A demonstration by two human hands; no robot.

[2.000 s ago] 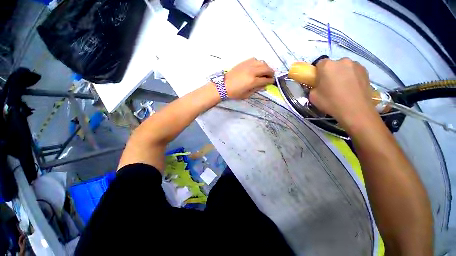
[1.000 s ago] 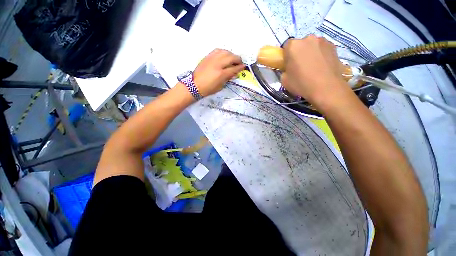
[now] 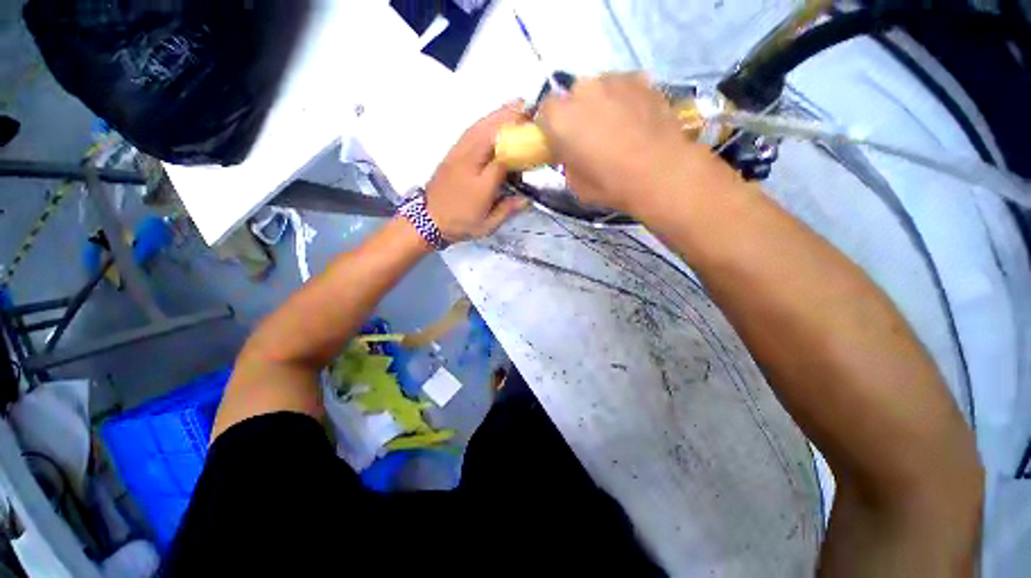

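My right hand [image 3: 611, 130] is closed around the tan wooden handle of the steam iron [image 3: 522, 147], at the upper middle. The iron's metal body is mostly hidden under my hand and forearm. A dark pen end shows at my right knuckles. My left hand [image 3: 469, 186], with a metal watch at the wrist, is beside the front of the handle, its fingers partly hidden and blurred; I cannot tell whether it grips anything. A thin white strip, perhaps the curved piece [image 3: 826, 485], shows at the lower right beside my right forearm. The yellow template is not visible here.
The pale table [image 3: 599, 373] has curved pen lines and a left edge beside my body. A black plastic bag [image 3: 170, 73] is at upper left, dark cloth [image 3: 452, 34] at the top. The iron's hose and cord run right. A blue crate [image 3: 158, 440] and yellow scraps [image 3: 367, 390] lie below.
My right hand and the iron have moved left, closer to my left hand. The yellow template, visible earlier beside the iron and along the curve, no longer shows.
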